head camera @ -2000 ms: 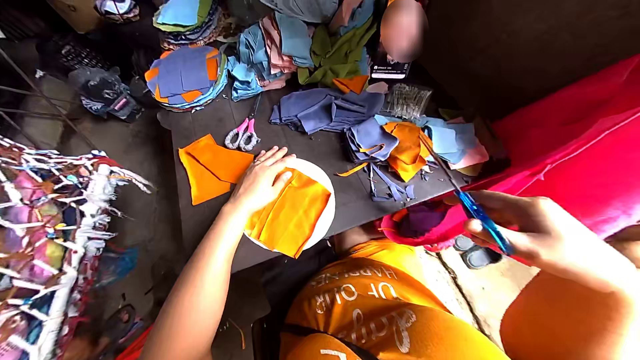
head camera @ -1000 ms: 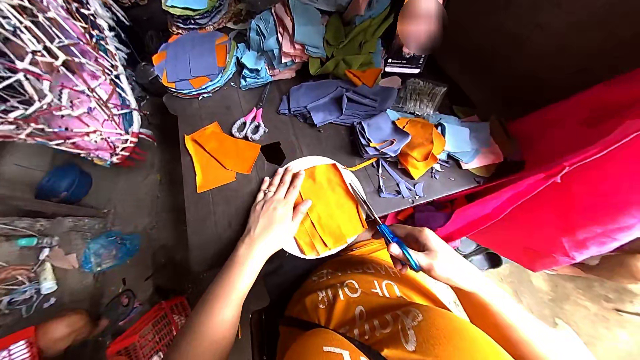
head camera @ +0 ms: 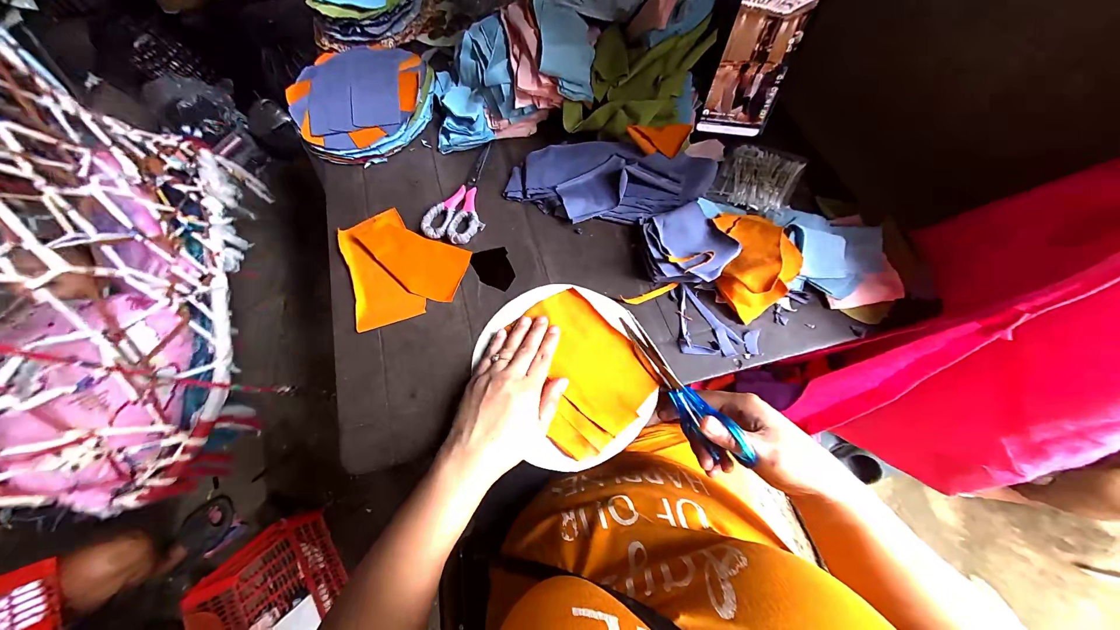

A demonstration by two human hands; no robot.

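A white round disc [head camera: 490, 325] lies at the table's near edge with orange fabric pieces [head camera: 599, 354] on top. My left hand [head camera: 514, 394] rests flat on the fabric and the disc's left side, fingers slightly apart, a ring on one finger. In my right hand [head camera: 731, 433] are blue-handled scissors [head camera: 691, 407], their blades along the disc's right edge beside the fabric. Two overlapping orange fabric pieces [head camera: 398, 267] lie to the left, near a small black scrap [head camera: 493, 268] and pink-handled scissors [head camera: 451, 214].
Stacked round fabric pieces [head camera: 359, 101], blue-grey cloth [head camera: 612, 179], olive cloth [head camera: 643, 79] and a clear pack [head camera: 759, 178] stand along the dark table [head camera: 376, 394]. Cut scraps [head camera: 713, 324] lie right of the disc. Pink-red cloth [head camera: 989, 341] hangs at right; a red basket [head camera: 271, 569] is below left.
From two seconds ago to one second ago, my right hand brought the blue scissors in from the right to the disc's edge. My left hand stays on the fabric.
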